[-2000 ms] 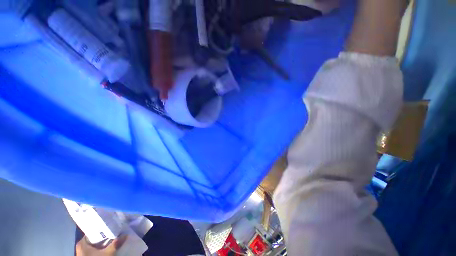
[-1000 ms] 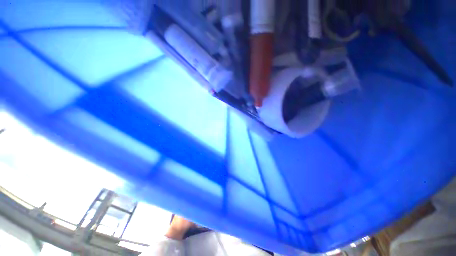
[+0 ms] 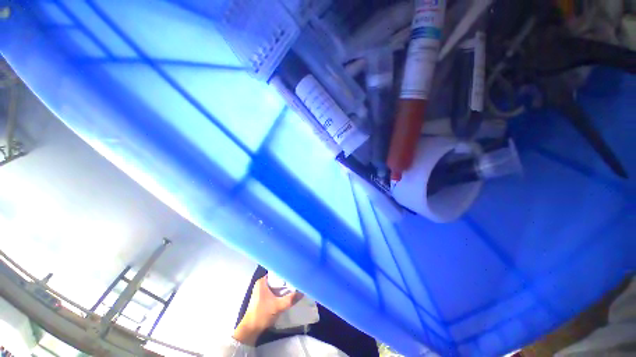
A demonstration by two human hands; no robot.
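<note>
A deep blue crate (image 3: pixel 209 146) fills most of the view. In its upper part lie a slim syringe-like tube (image 3: pixel 411 129) with a red-brown end, a white labelled tube (image 3: pixel 329 115) and a white tape roll (image 3: pixel 446 183) on its side. A dark pointed tool (image 3: pixel 589 136) lies at the right. My left hand (image 3: pixel 268 307) is below the crate's near rim, at the bottom, with its fingers around a white packet (image 3: pixel 296 314). My right hand is not in view; a pale sleeve (image 3: pixel 617 328) shows at the lower right edge.
A clear tray with small pockets (image 3: pixel 261 31) stands in the crate at the top. Several other tubes and loose items crowd the top right. Outside the crate, at the lower left, are a bright background and a metal frame (image 3: pixel 136 293). Something brown shows below the crate's right corner.
The view has shifted and turned, so the crate's contents sit farther right. My right arm, across the crate's right side earlier, has left it. My left hand still holds the white packet.
</note>
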